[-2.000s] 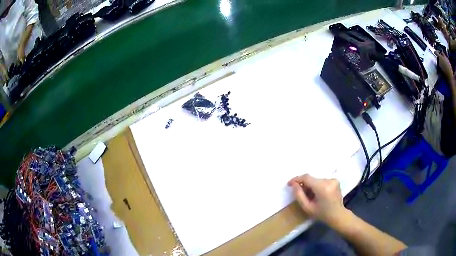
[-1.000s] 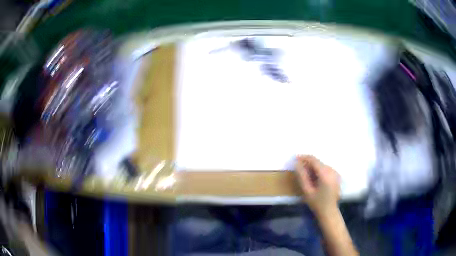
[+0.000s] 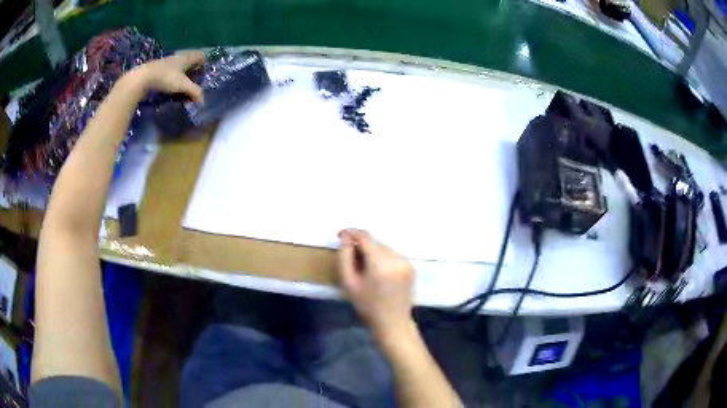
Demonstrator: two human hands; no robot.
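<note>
My left hand point(image 3: 171, 76) reaches to the back left of the bench and holds dark plastic housings point(image 3: 231, 86), some shiny, over the cardboard and the sheet's corner. The exact number held is blurred. My right hand point(image 3: 379, 279) rests at the front edge of the white work sheet point(image 3: 383, 183), fingers curled; no object shows in it, but the inside of the fist is hidden. Small black plastic parts point(image 3: 356, 109) lie scattered on the sheet beside a small dark bag point(image 3: 330, 82).
A pile of circuit boards with red wires point(image 3: 60, 119) is at the left. A black soldering station point(image 3: 558, 167) with cables point(image 3: 510, 294) stands at the right, with black housings point(image 3: 666, 231) beyond it. A green belt point(image 3: 398, 36) runs behind the bench.
My left arm has come into view, with the hand on dark housings at the back left. The view has turned. My right hand stays curled at the sheet's front edge.
</note>
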